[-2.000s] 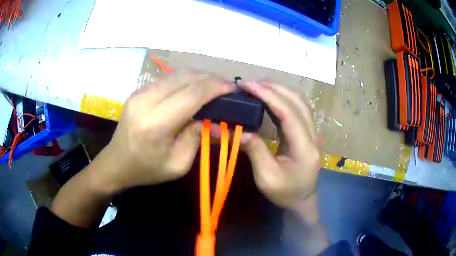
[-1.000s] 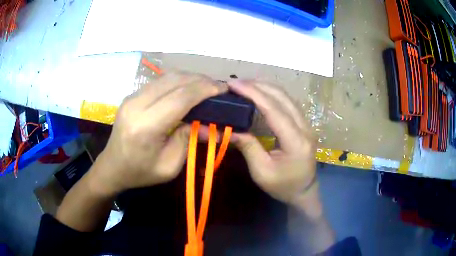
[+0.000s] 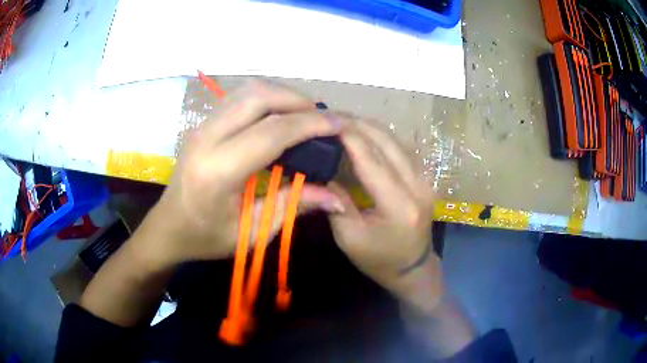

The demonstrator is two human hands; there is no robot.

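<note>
A black power bank [image 3: 312, 157] is held above the bench's front edge, its short end facing me. Three flat orange charging cables [image 3: 264, 234] hang down from that end, with their tips blurred. My left hand [image 3: 220, 170] wraps the unit's left side and top, fingers bent over it. My right hand [image 3: 386, 205] grips its right side, with the thumb near the lower edge. The fingers hide most of the unit. An orange strip, likely the lanyard [image 3: 211, 84], sticks out beyond my left hand.
A blue tray [image 3: 426, 20] stands at the back on white paper [image 3: 284, 49]. Stacked orange and black finished power banks [image 3: 578, 96] lie at the right. A small blue bin [image 3: 71, 205] with units and cables is at the lower left. Yellow tape [image 3: 461, 211] edges the bench.
Both hands and the power bank have shifted left and tilted. The cables have swung left and spread, with one now hanging apart. The bench view has shifted slightly upward.
</note>
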